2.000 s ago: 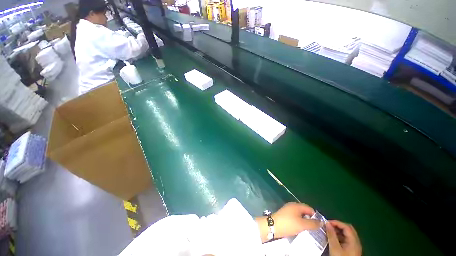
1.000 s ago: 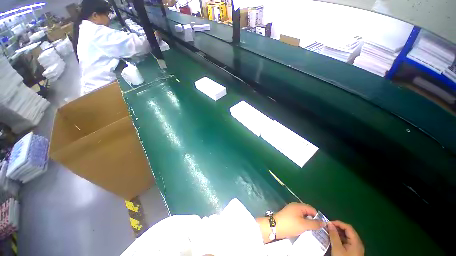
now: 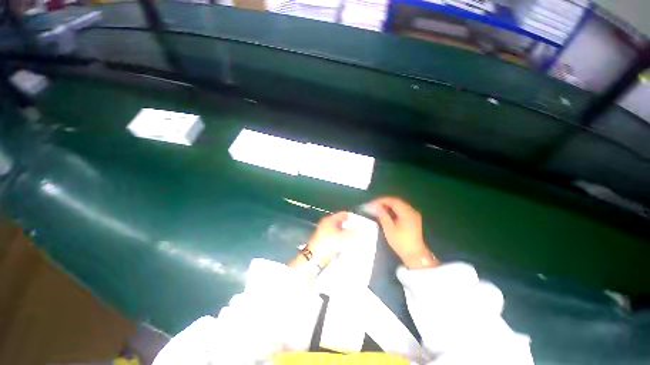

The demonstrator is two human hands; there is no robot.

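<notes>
A white label strip (image 3: pixel 360 249) runs from my hands down towards my lap. My left hand (image 3: pixel 330 239) is shut on the strip near its top end. My right hand (image 3: pixel 401 224) pinches a small label (image 3: pixel 370 209) at its fingertips, beside the strip's top. The print on the label is too blurred to read. Two white product boxes (image 3: pixel 267 151) (image 3: pixel 336 165) lie end to end on the green conveyor belt (image 3: pixel 470 221), just beyond my hands. Another white box (image 3: pixel 166 126) lies to their left.
A further white box (image 3: pixel 30 82) lies at the far left. The shiny near-side ledge (image 3: pixel 128 228) runs under my forearms. A brown cardboard carton (image 3: pixel 50 299) stands at the lower left. A dark rail and upper green shelf run behind the belt, with blue racking (image 3: pixel 470 20) beyond.
The view has swung right and down, so the other worker is out of the picture. My right hand has moved slightly apart from my left, with the label at its fingertips.
</notes>
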